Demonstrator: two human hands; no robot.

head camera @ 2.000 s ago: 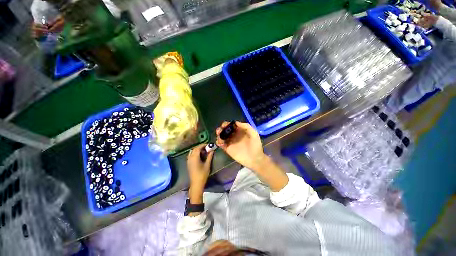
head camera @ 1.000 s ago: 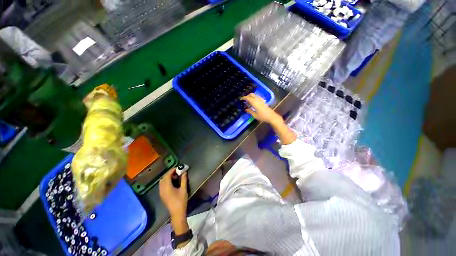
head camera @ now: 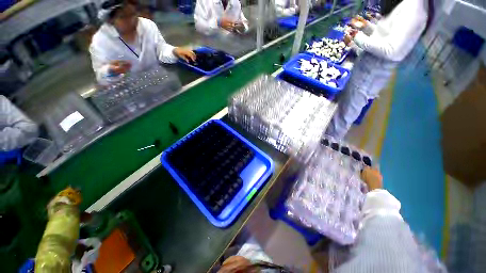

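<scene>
My right hand (head camera: 372,179) is at the right edge of the low clear blister tray (head camera: 325,194), just below a row of black pieces (head camera: 345,150) in its far pockets. The fingers are small and partly hidden, so I cannot tell if they hold a piece. My left hand is out of the picture; a small black-and-white insert (head camera: 166,268) shows at the bottom edge. The right parts tray (head camera: 259,173) holds dense rows of black pieces. The yellow-wrapped press lever (head camera: 57,234) and orange press pad (head camera: 114,253) are at lower left.
Stacked blister trays (head camera: 282,112) stand on the bench beyond the parts tray. The green conveyor belt (head camera: 133,128) carries a few small parts. A blue tray of white pieces (head camera: 320,73) is farther along. People in white work across the belt, and a person (head camera: 381,48) stands at upper right.
The view has swung right and up. My right hand has moved from the right parts tray to the low blister tray. My left hand has left the picture.
</scene>
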